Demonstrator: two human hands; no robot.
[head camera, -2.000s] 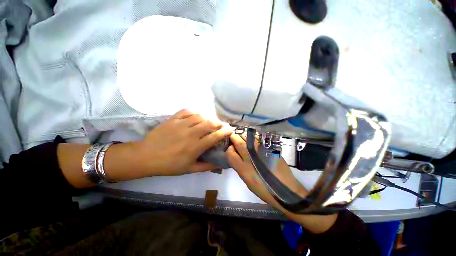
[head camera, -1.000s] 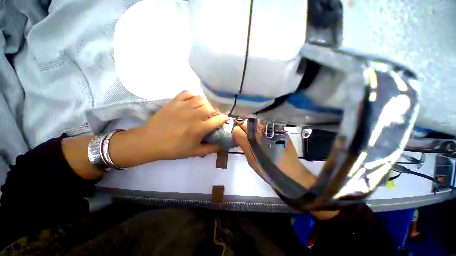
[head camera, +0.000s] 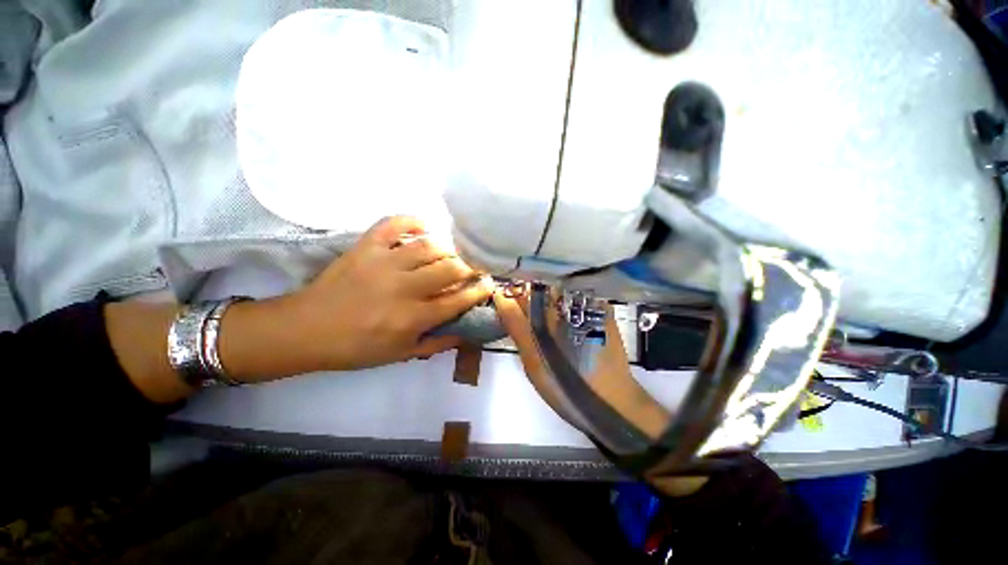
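Light grey knit cloth (head camera: 122, 166) lies in a heap at the left and runs under my left hand to the needle area. My left hand (head camera: 387, 292) grips the cloth's folded edge just left of the needle, fingers bent over it. A small grey part of the cloth (head camera: 473, 323) shows under its fingers. My right hand (head camera: 602, 381) is at the needle area, fingertips by the cloth edge, partly hidden behind the shiny eye guard (head camera: 774, 353); its hold cannot be told. The white machine head (head camera: 818, 144) overhangs from the right and hides the needle.
A white rounded piece or glare patch (head camera: 332, 121) shows on the cloth. The white table (head camera: 332, 408) has a worn grey front edge and brown tape patches (head camera: 455, 439). Black cords (head camera: 873, 403) and a yellow item (head camera: 812, 419) lie right. A blue bin (head camera: 812, 510) is below.
The view has shifted, moving the machine head and guard in the picture. Both hands stay at the needle area; less of the grey cloth part shows between them than one second ago.
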